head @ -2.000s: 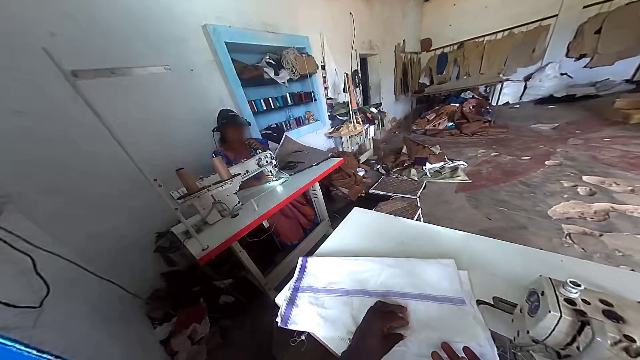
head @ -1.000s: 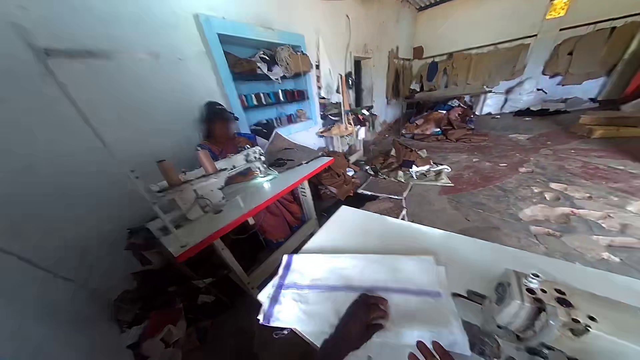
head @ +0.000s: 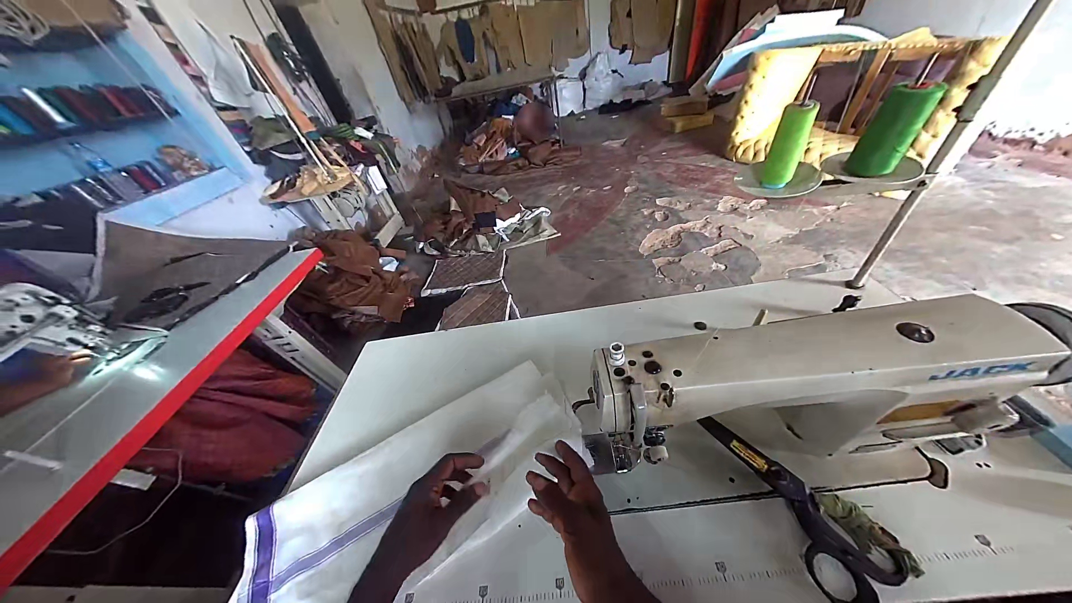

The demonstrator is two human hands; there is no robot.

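Observation:
A white cloth with purple stripes (head: 335, 502) lies on the white sewing table, its upper right part raised and folded beside the needle area of a Jack sewing machine (head: 821, 360). My left hand (head: 440, 502) is at the fold, fingers curled, thumb and forefinger close to the cloth; whether they pinch it is unclear. My right hand (head: 569, 502) is at the cloth's right edge, fingers spread, just left of the presser foot (head: 624, 456). Fabric shears with dark handles (head: 808, 511) lie on the table right of my right hand, against a scrap of green cloth (head: 867, 532).
Two green thread cones (head: 896, 130) stand on a holder behind the machine. At left is a second, red-edged sewing table (head: 193, 368) with another person's hand (head: 38, 381) at its machine. Brown fabric heaps (head: 356, 272) lie on the floor beyond.
The view has swung right and down, bringing the whole machine and shears into sight. The cloth lay flat under my left hand before; now its far right part is lifted and folded.

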